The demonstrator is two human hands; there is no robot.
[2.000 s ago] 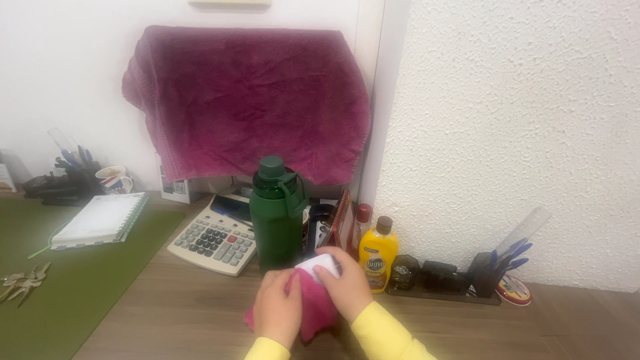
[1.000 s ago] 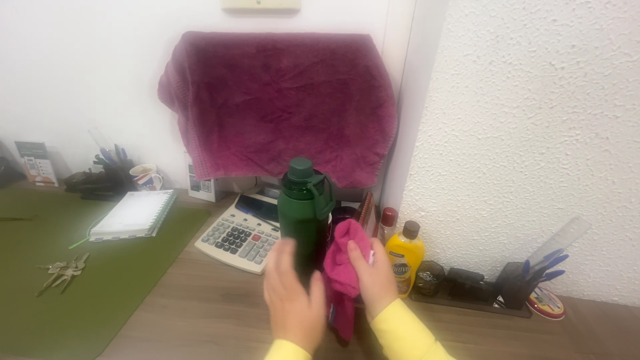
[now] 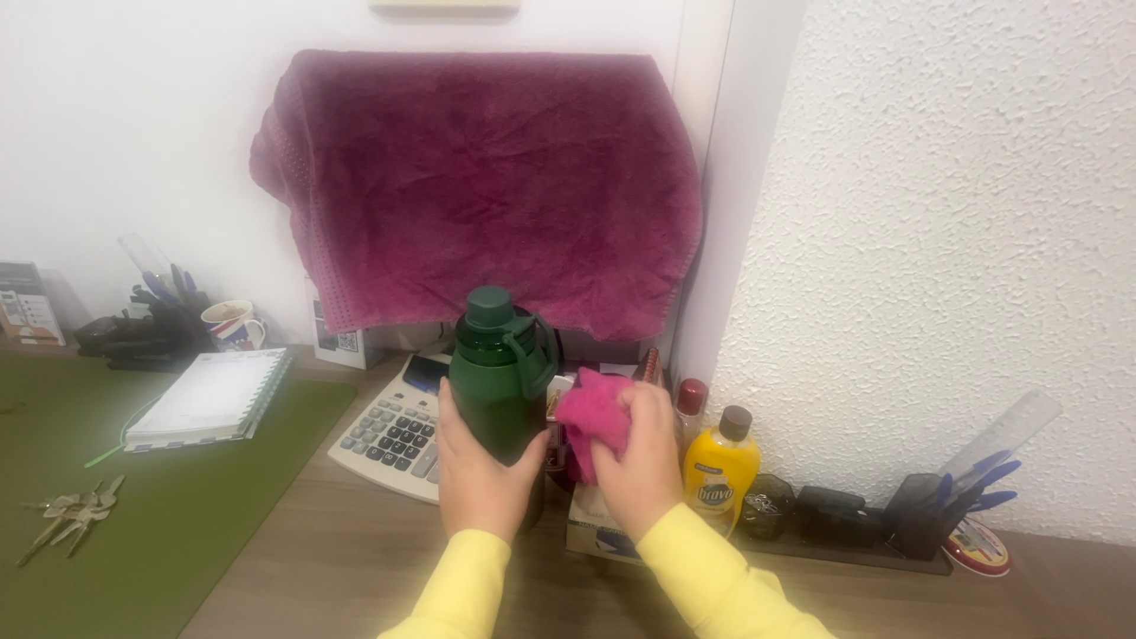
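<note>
My left hand (image 3: 490, 470) is wrapped around the lower body of a green bottle (image 3: 499, 390) with a screw cap and a carrying loop. In my right hand (image 3: 641, 457) is a bunched pink cloth (image 3: 593, 414), just to the right of the bottle. Behind the bottle lies a desk calculator (image 3: 390, 444), partly covered by it. A yellow Bravo bottle (image 3: 721, 470) with a brown cap stands right beside my right hand, and a red-capped bottle (image 3: 690, 404) is behind that.
A magenta towel (image 3: 497, 186) hangs behind. At left are a green desk mat (image 3: 257, 479), keys (image 3: 73, 515), a spiral notebook (image 3: 209, 399), a mug (image 3: 232, 324) and a dark pen holder (image 3: 169, 328). A desk organizer (image 3: 834, 524) with pens stands at right; a small box (image 3: 595, 532) sits below my right hand.
My left hand, apart from the bottle two seconds ago while both hands were on the cloth, now grips the bottle. The pink cloth has stayed in my right hand since one second ago.
</note>
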